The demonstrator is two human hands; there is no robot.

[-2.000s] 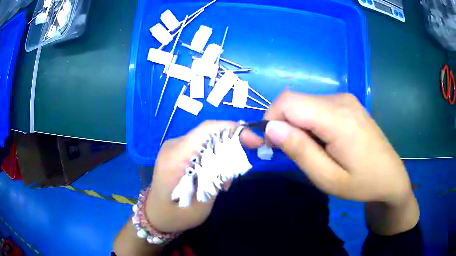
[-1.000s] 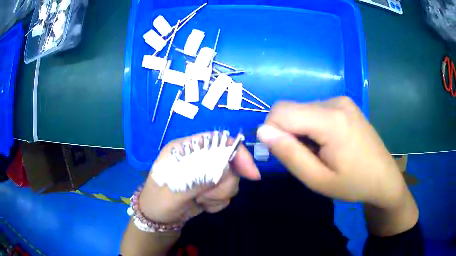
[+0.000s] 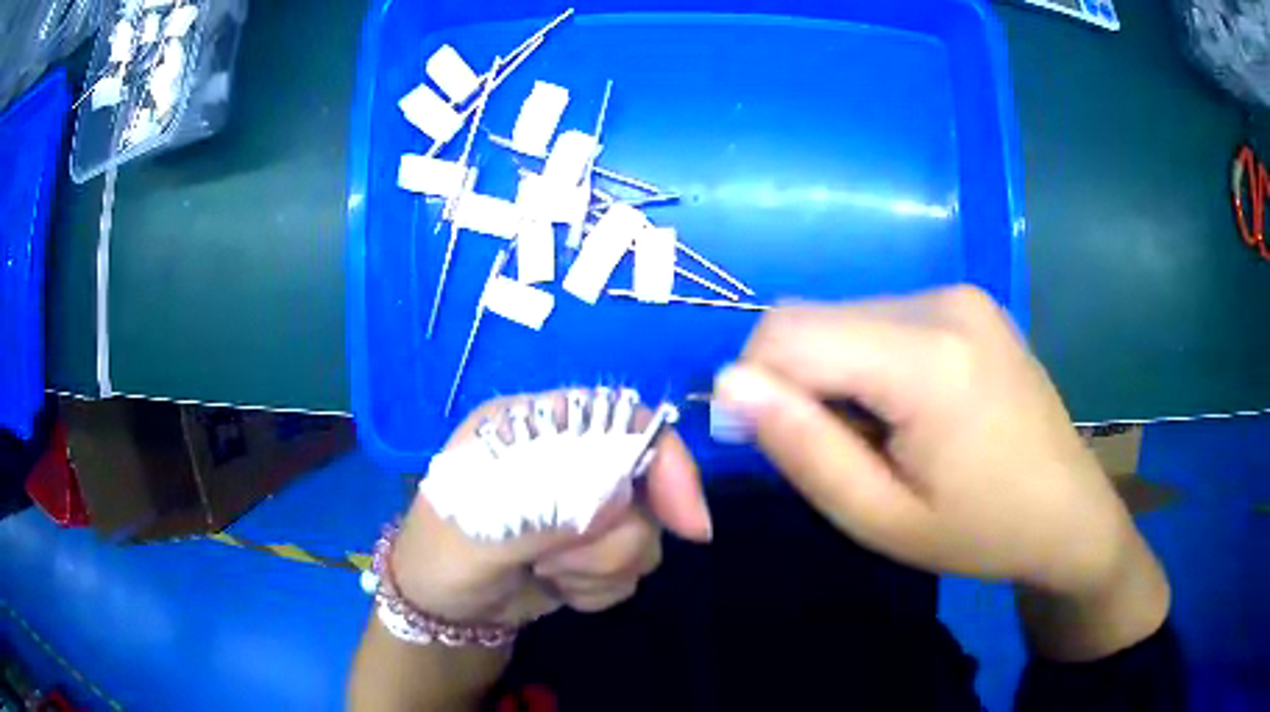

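My left hand [image 3: 592, 556] holds a fanned bundle of white-tagged rods [image 3: 536, 480], grey ends up in a row, over the tray's front edge. The index finger stands apart from the fan. My right hand [image 3: 905, 431], blurred, is pinched just right of the bundle, not touching it. A thin dark tip [image 3: 699, 399] shows at its fingertips; the rest is hidden in the hand. A small whitish piece [image 3: 730, 423] shows under the fingertips; I cannot tell if it is held. Several loose tagged rods [image 3: 602, 255] lie in the left half of the blue tray [image 3: 1017, 223].
A clear tub [image 3: 160, 84] of white-tagged parts stands at upper left, beside another blue tray [image 3: 25, 264]. Red scissor handles [image 3: 1249, 202] lie at the right edge. A scale's corner [image 3: 1079, 11] and clear bags [image 3: 1233, 56] show at upper right. A cardboard box [image 3: 139, 466] is below the bench.
My left hand has turned, so the fan now lies flatter with its ends up. My right hand has drawn slightly away from the bundle. The loose rods lie the same; the view has shifted slightly.
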